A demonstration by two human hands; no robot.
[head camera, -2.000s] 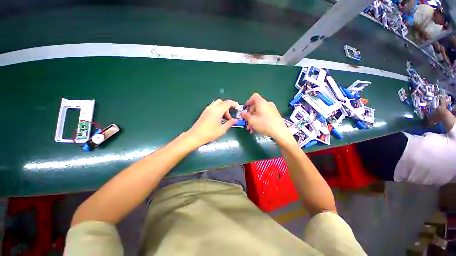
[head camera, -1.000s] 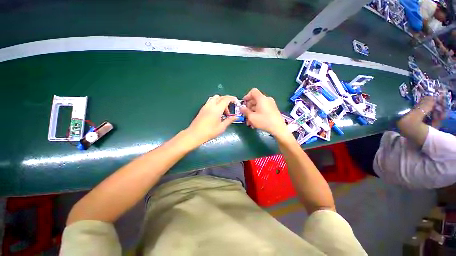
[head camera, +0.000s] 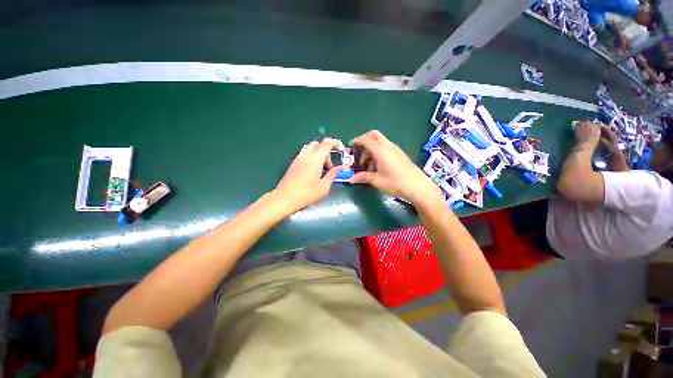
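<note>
A small part-built unit (head camera: 344, 166), white with a blue cell along its near side, lies between my two hands on the green bench. My left hand (head camera: 311, 171) grips its left side. My right hand (head camera: 385, 167) is at its right side, thumb and fingers apart around that edge; my fingers hide part of the unit. At the left lies a white frame (head camera: 83, 181) with a green circuit board (head camera: 116, 192) at its window. Thin red wires run from it to a dark part with a pale disc (head camera: 138, 205) and a blue cell beside it.
Part-built units (head camera: 472, 148) are heaped right of my hands. A pale rail (head camera: 295, 76) with a slanted grey post (head camera: 472, 44) runs behind the bench. One unit (head camera: 531, 74) lies beyond the rail. Another worker (head camera: 612, 199) sits at right. A red stool (head camera: 404, 267) stands below the bench edge.
My right hand's fingers have spread wider around the unit, showing more of it. The other worker has leaned in, with both hands now by the far pile.
</note>
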